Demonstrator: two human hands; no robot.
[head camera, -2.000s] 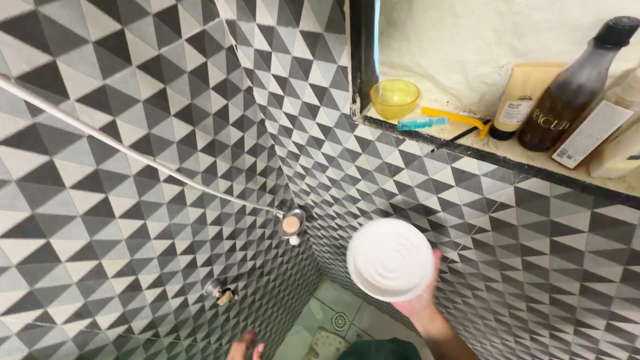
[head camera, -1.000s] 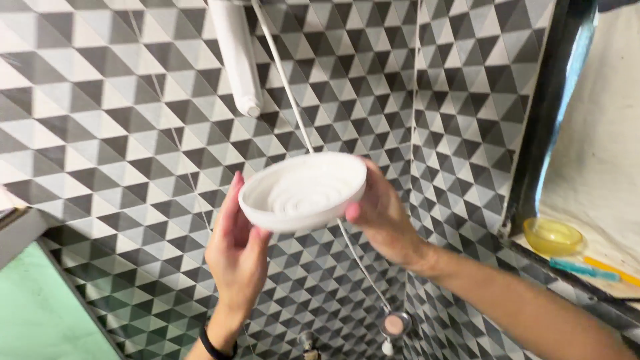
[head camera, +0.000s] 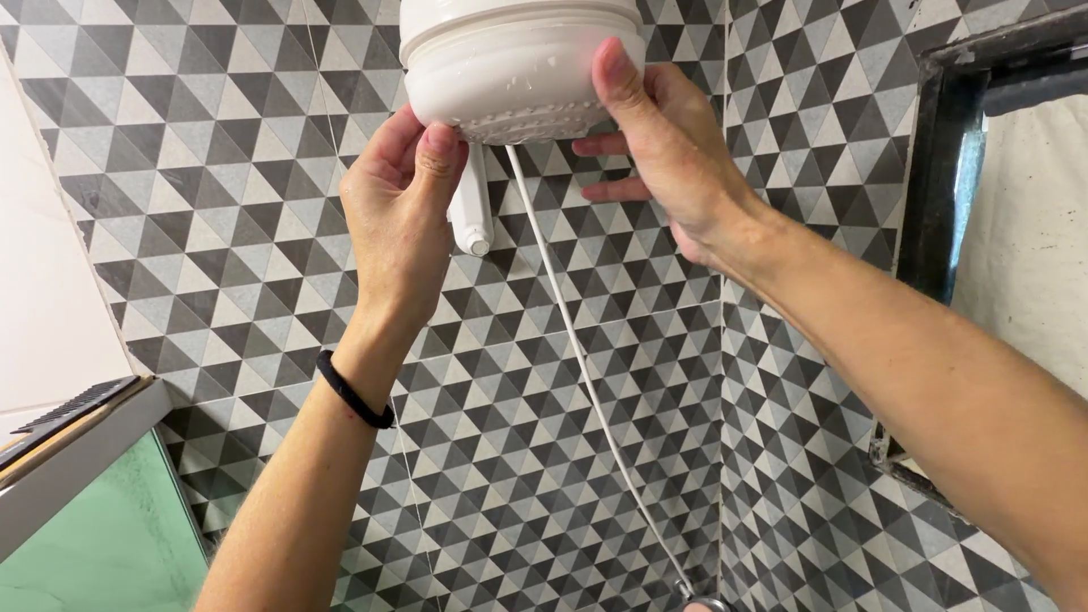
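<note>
A white plastic electric shower head (head camera: 518, 34) fills the top centre, with a round white cover (head camera: 523, 93) at its underside. Water drops cling to the cover's perforated bottom. My left hand (head camera: 404, 187) pinches the cover's lower left edge between thumb and fingers and wears a black band at the wrist. On the right side, my right hand (head camera: 671, 144) presses its thumb against the cover, its other fingers spread below and behind. A white shower arm (head camera: 472, 208) and a thin white hose (head camera: 565, 314) hang behind the cover.
Patterned tile walls (head camera: 255, 212) meet in a corner at right. A black window frame (head camera: 931, 187) stands on the right. At lower left, a black comb (head camera: 76, 408) lies on a ledge (head camera: 93, 459) above a green panel (head camera: 102, 544). A hand shower's end (head camera: 705, 605) shows at the bottom edge.
The round white cover has gone up from between my hands to the underside of the shower head. Two seconds ago only my right hand held it. The view has tilted upward.
</note>
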